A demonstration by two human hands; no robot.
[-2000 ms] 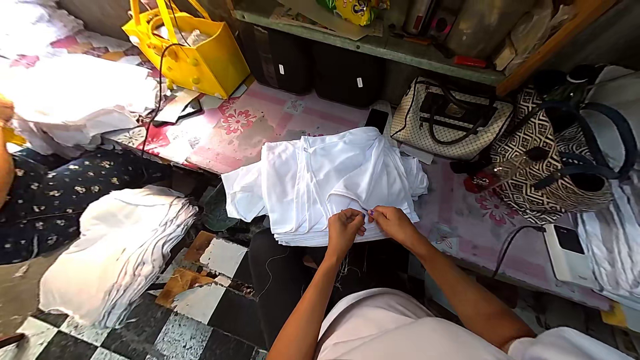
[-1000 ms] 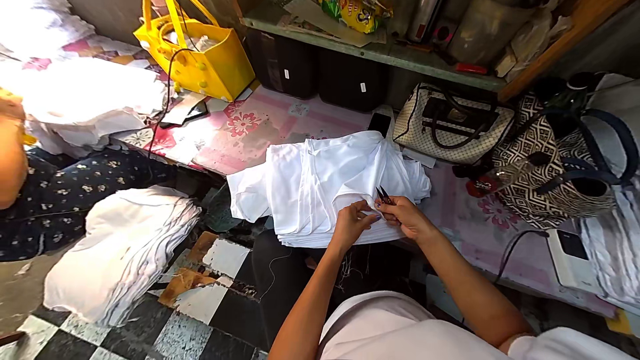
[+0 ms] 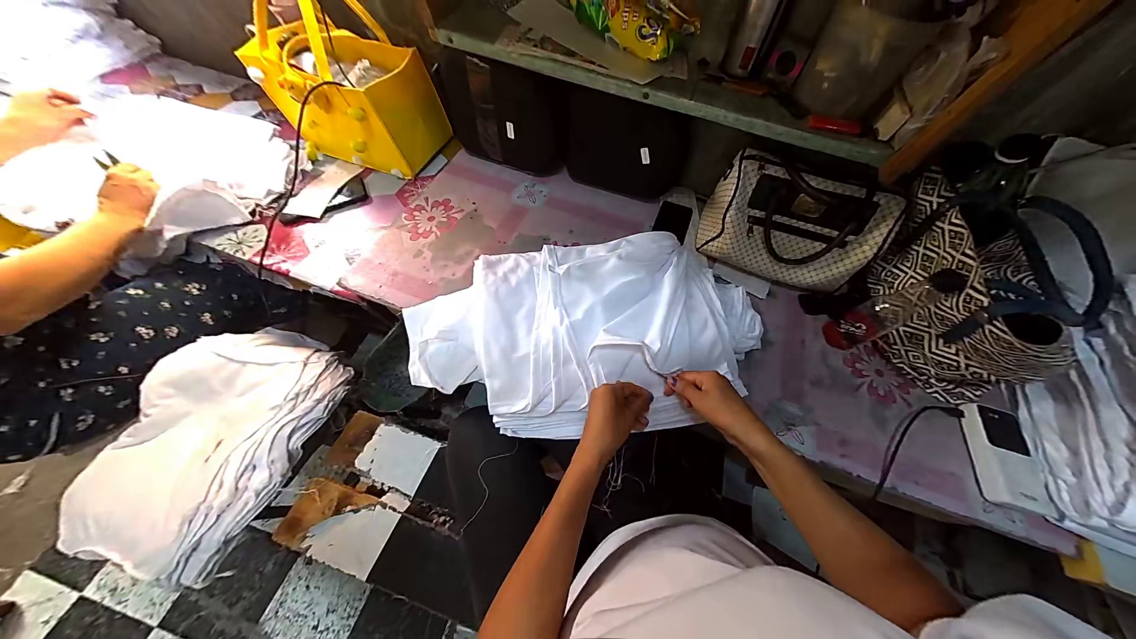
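A stack of white cloth garments (image 3: 532, 337) lies across the table edge and my lap, the top one wrinkled with a curved edge facing me. My left hand (image 3: 619, 413) rests at the near side of the stack with its fingers curled; whether it pinches a thread or cloth is too small to tell. Just right of it, my right hand (image 3: 706, 398) has thumb and finger pinched at the curved edge of the top garment. What lies inside its curled fingers is hidden. Loose threads (image 3: 617, 470) hang below my left hand.
On the patterned table (image 3: 390, 266) stand a yellow bag (image 3: 382, 115), a checked handbag (image 3: 799, 222) and a black-and-white woven bag (image 3: 941, 302). A white device (image 3: 1007, 457) lies right. Another person's hands (image 3: 124, 191) work cloth at left, above a white cloth pile (image 3: 195, 444). A shelf (image 3: 710, 106) overhangs the back.
The dark pointed tool seen upright at my right hand one second ago no longer shows there. My hands have moved slightly apart. The other person's hands have come into view at left.
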